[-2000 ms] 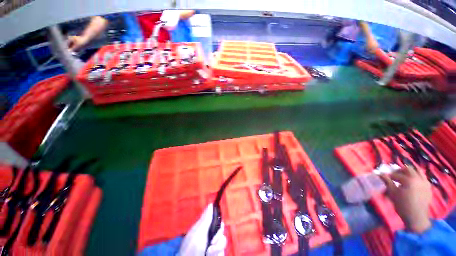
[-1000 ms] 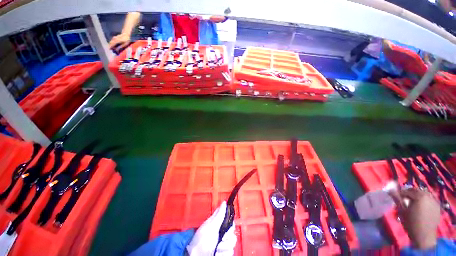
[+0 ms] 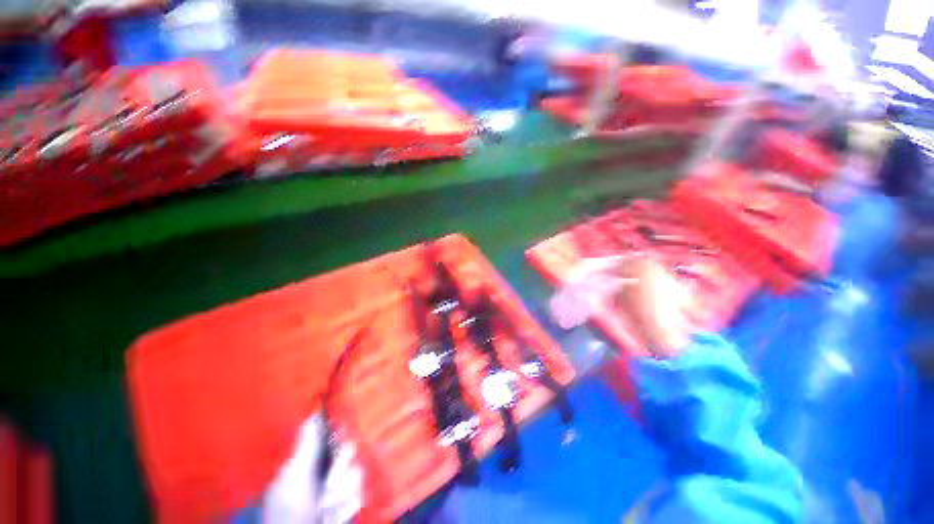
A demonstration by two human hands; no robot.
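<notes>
The picture is blurred. My left hand (image 3: 315, 483), in a white glove, holds a black-strapped wristwatch (image 3: 341, 381) over the lower part of the red-orange compartment tray (image 3: 236, 379); its strap stands up. Several black wristwatches (image 3: 499, 389) with round shiny faces lie in the tray's right part. My right hand (image 3: 655, 307), bare, with a blue sleeve, is over the right tray (image 3: 707, 268). A pale, whitish thing (image 3: 589, 295) is at its fingers; blur hides whether it is a cloth or a bottle.
Stacked red-orange trays (image 3: 348, 97) stand across the green bench (image 3: 307, 210), with a loaded stack (image 3: 113, 154) at far left. More trays (image 3: 655, 97) are at the back right, and one (image 3: 763, 220) is beyond the right tray. A tray corner (image 3: 23, 476) shows lower left.
The view has swung right and tilted, so the centre tray sits further left and more of the right side shows. My left hand still holds the watch; my right hand remains at the right tray.
</notes>
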